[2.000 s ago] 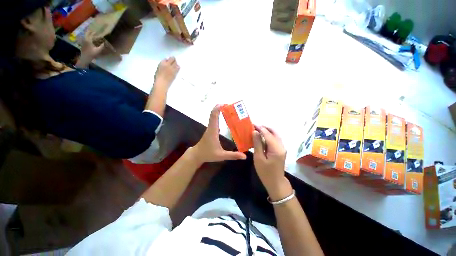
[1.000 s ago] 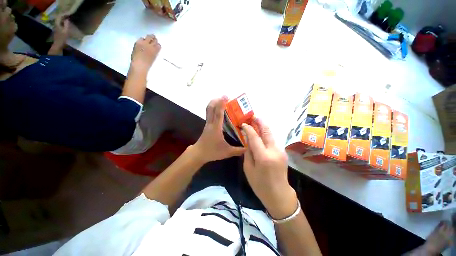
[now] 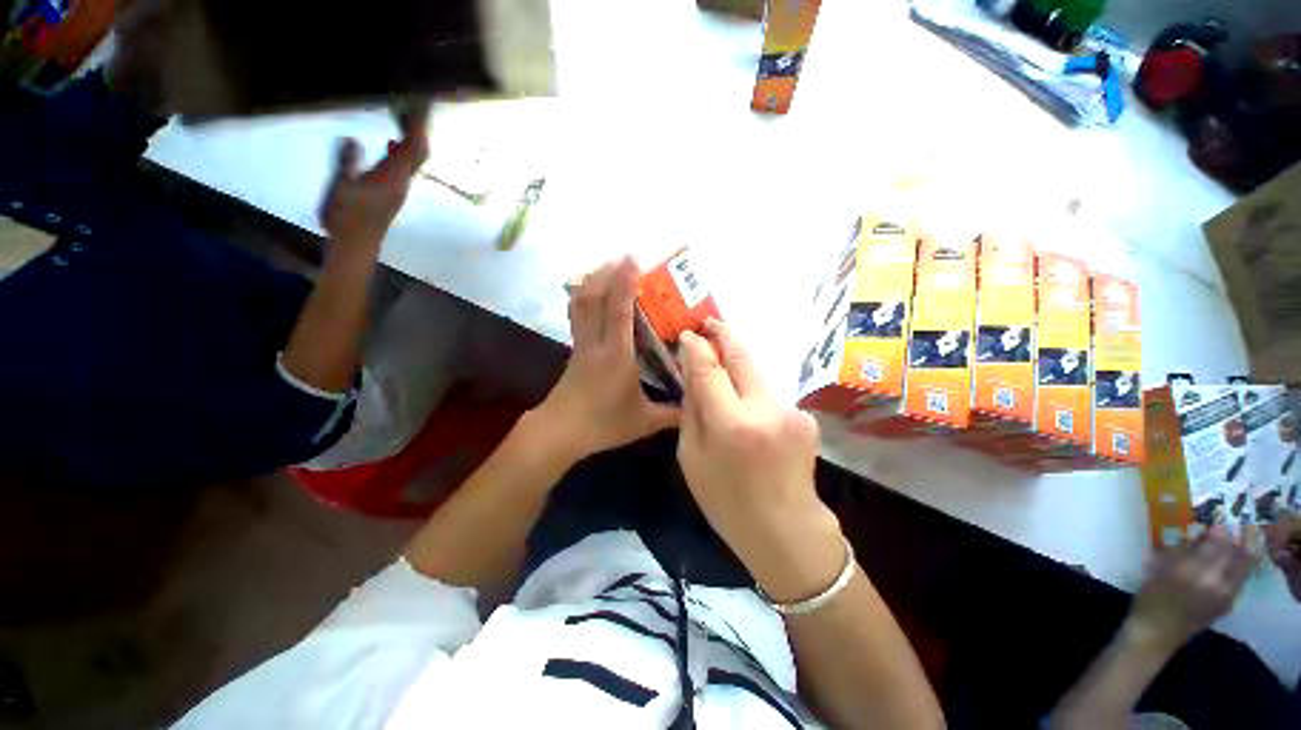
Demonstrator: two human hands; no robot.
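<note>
An orange retail box (image 3: 671, 304) with a white barcode label at its end is held between my hands, above the table's near edge. My left hand (image 3: 606, 357) grips its left side, fingers at the top and thumb below. My right hand (image 3: 749, 428) has its fingertips against the orange end on the right, covering part of it. Whether a tool is in the right fingertips is hidden.
Several upright retail boxes (image 3: 1006, 342) stand in a row at right; another stands far back. A white table (image 3: 642, 157) spans the view. A slim yellow-green object (image 3: 521, 214) lies on it. A neighbour's hand (image 3: 374, 186) is under a dark carton; another person's hands touch a box at lower right.
The view has shifted, and the box end is more covered by my right fingers than two seconds ago. A carton has come in at upper left. A person's hands now touch the right-hand box.
</note>
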